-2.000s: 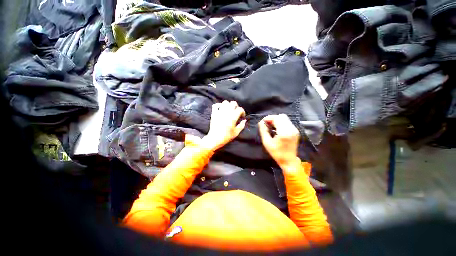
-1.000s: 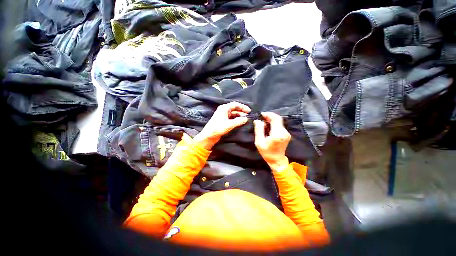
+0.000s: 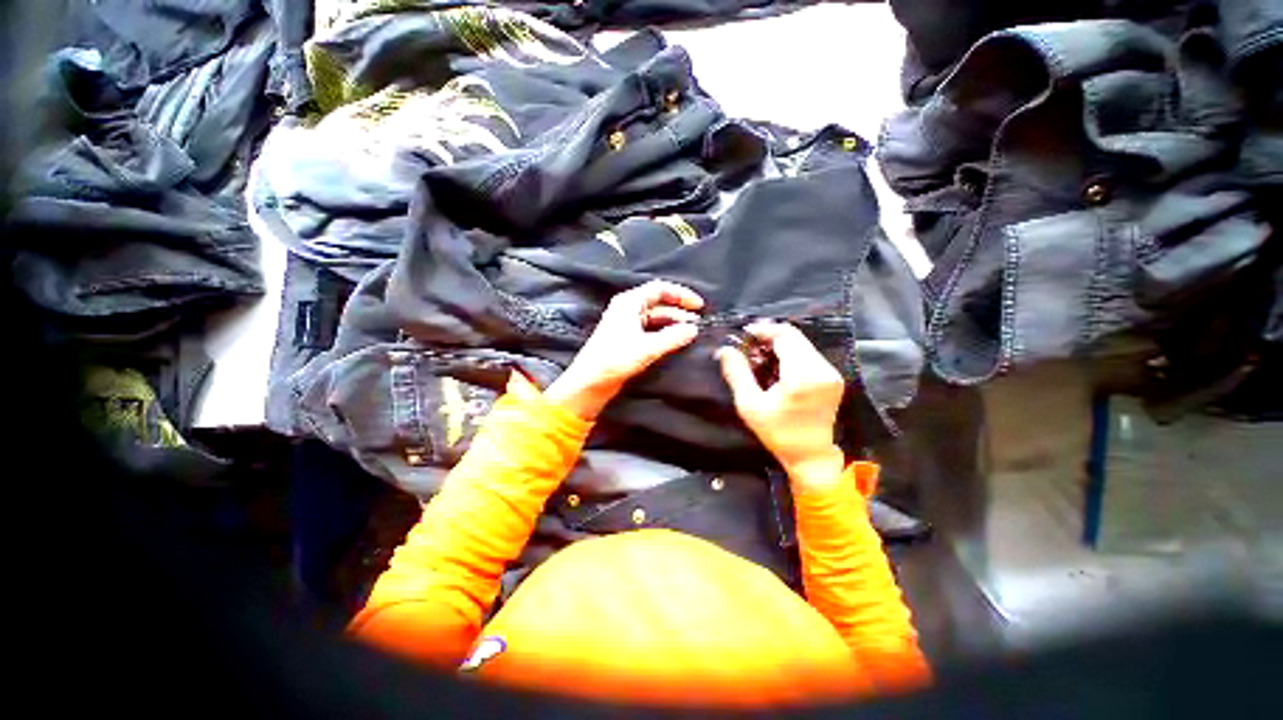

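A dark denim jacket (image 3: pixel 788 239) lies spread in front of me, partly over my lap, with brass buttons near my lap. My left hand (image 3: pixel 640 338) pinches a seam (image 3: pixel 725 321) of the jacket between thumb and fingers. My right hand (image 3: pixel 782 383) is just right of it, fingers curled, its fingertips close to the seam but a little apart from my left fingertips. A small dark thing shows in the curl of my right hand, perhaps thread snips; it is too small to tell.
Crumpled dark jackets lie on the left (image 3: pixel 134 211) and on the right (image 3: pixel 1069 183). A grey garment with yellow-green print (image 3: pixel 436 120) lies behind the jacket at the left. The white tabletop (image 3: pixel 809 71) shows at the back. A pale floor area is at the lower right.
My right hand first moved left to meet my left hand at the seam, then drew back to the right. My left hand has shifted slightly and still pinches the cloth.
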